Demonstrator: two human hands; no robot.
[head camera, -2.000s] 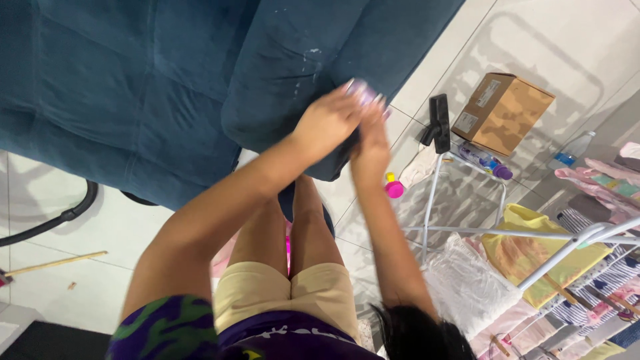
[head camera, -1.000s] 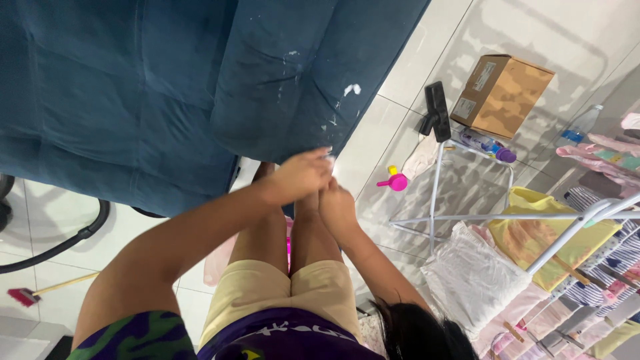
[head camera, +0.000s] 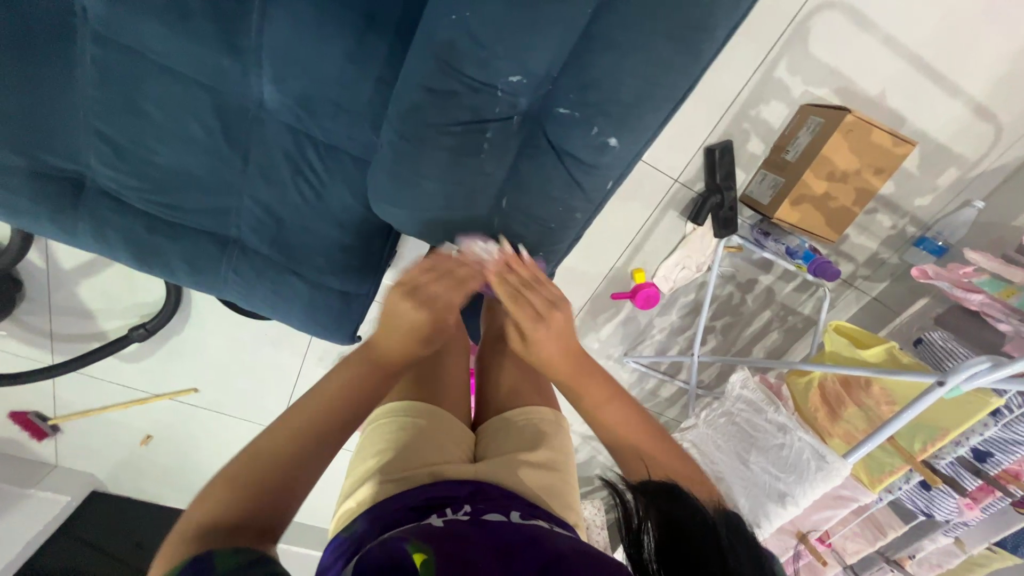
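Both hands meet over the near end of a dark blue upholstered sofa (head camera: 480, 136), just above my knees. My left hand (head camera: 428, 300) and my right hand (head camera: 532, 316) have their fingers pointing inward and touching at the tips. Between and beyond the fingertips is a blurred whitish-purple thing (head camera: 478, 246); motion blur hides what it is and which hand holds it. White foamy spots (head camera: 612, 142) and streaks mark the sofa fabric ahead of the hands.
On the right stand a cardboard box (head camera: 840, 172), a black vacuum floor nozzle (head camera: 722, 188), a pink scoop (head camera: 645, 295), a bottle with a purple cap (head camera: 796, 252) and a drying rack (head camera: 696, 320) with clothes. On the left lie a black vacuum hose (head camera: 120, 344) and a small broom (head camera: 120, 406).
Since a second ago my hands have moved forward over the sofa's end and come together at the fingertips. The large white blob seen on the fabric then is now a smaller spot.
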